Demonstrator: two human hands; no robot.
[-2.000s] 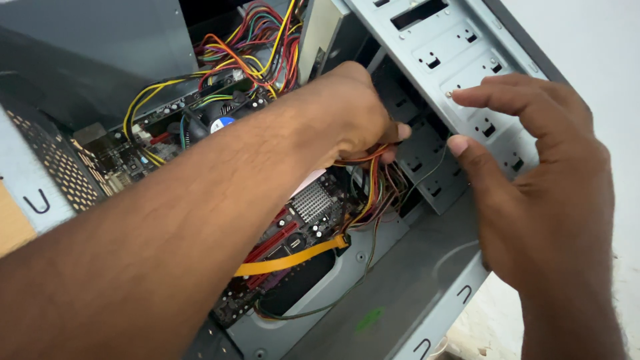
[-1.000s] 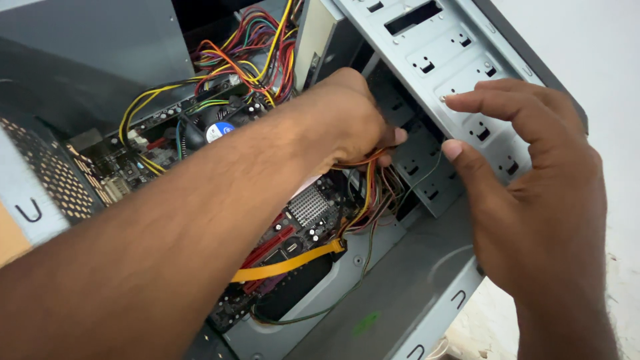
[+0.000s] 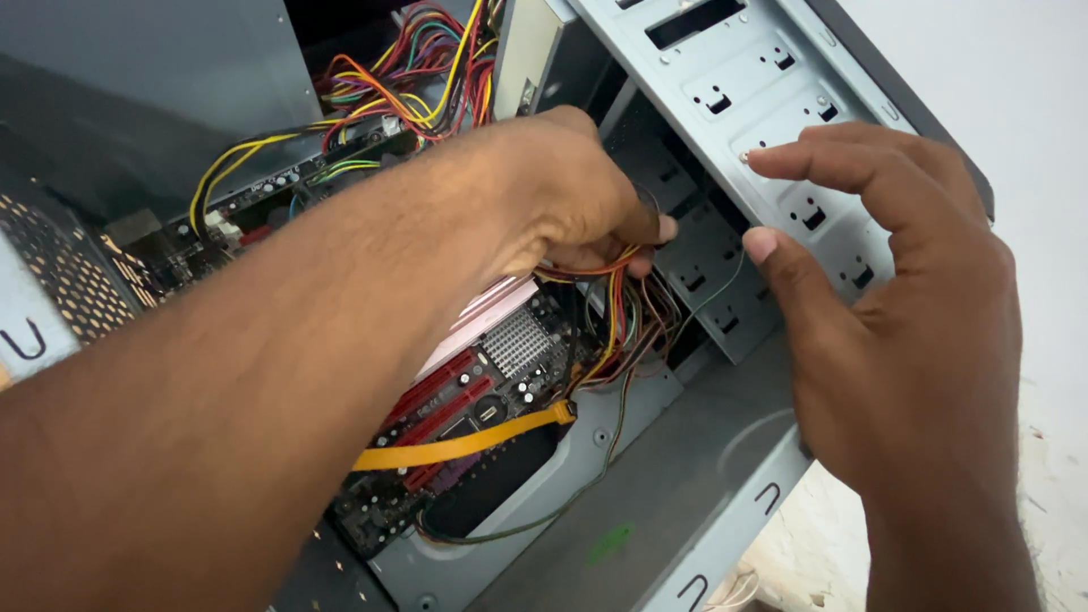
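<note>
My left hand reaches into an open computer case, its fingers closed round a bundle of red, orange and yellow wires beside the drive cage. The fingertips are partly hidden. Thumb and fingers apart, my right hand is at the pale metal drive bay frame; a thin green wire runs up close to its thumb. Under my left forearm lies the motherboard with a silver heatsink and red slots. A yellow flat SATA cable crosses the board's lower part.
Further coloured power wires are bunched at the top, next to a grey metal box. The case's side rail runs along the lower right. A perforated metal panel is at the left, and a white surface lies beyond the case.
</note>
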